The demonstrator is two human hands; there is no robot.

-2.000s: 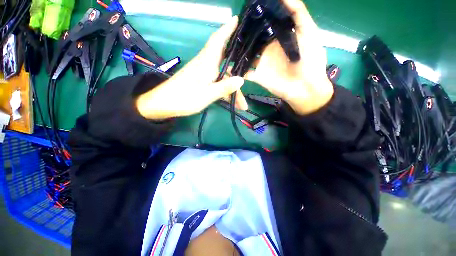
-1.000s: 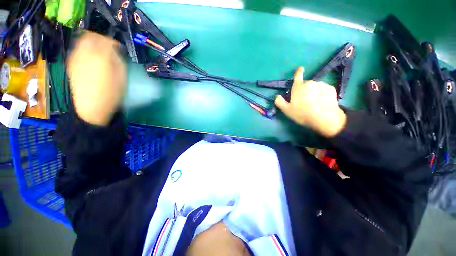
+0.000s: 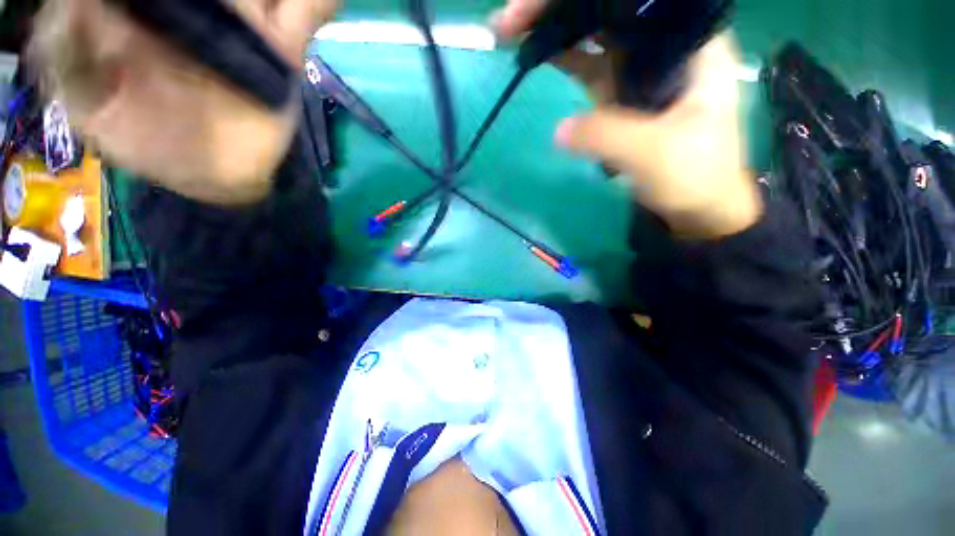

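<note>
My left hand (image 3: 199, 115), blurred and cut by the top edge, holds a black battery clamp (image 3: 215, 47). My right hand (image 3: 681, 147) holds one or more black clamps (image 3: 670, 47) near the top edge; their number is unclear. Thin black cable leads (image 3: 448, 136) hang and cross in the middle over the green mat (image 3: 503, 220). Their terminal ends, red and blue, lie towards the mat's near edge, one at centre right (image 3: 552, 260) and one at centre left (image 3: 385, 217). Another clamp (image 3: 333, 82) lies on the mat beside my left hand.
A pile of clamp leads (image 3: 859, 199) covers the right bench edge. A blue basket (image 3: 79, 387) with leads stands below the bench at left. An orange-brown board (image 3: 92, 220) carries a tape roll (image 3: 37, 194) and a small white box (image 3: 26, 267).
My left hand, blurred and with no clear hold a second ago, now has a clamp at upper left. My right hand has lifted clamps off the mat. The leads' ends have shifted.
</note>
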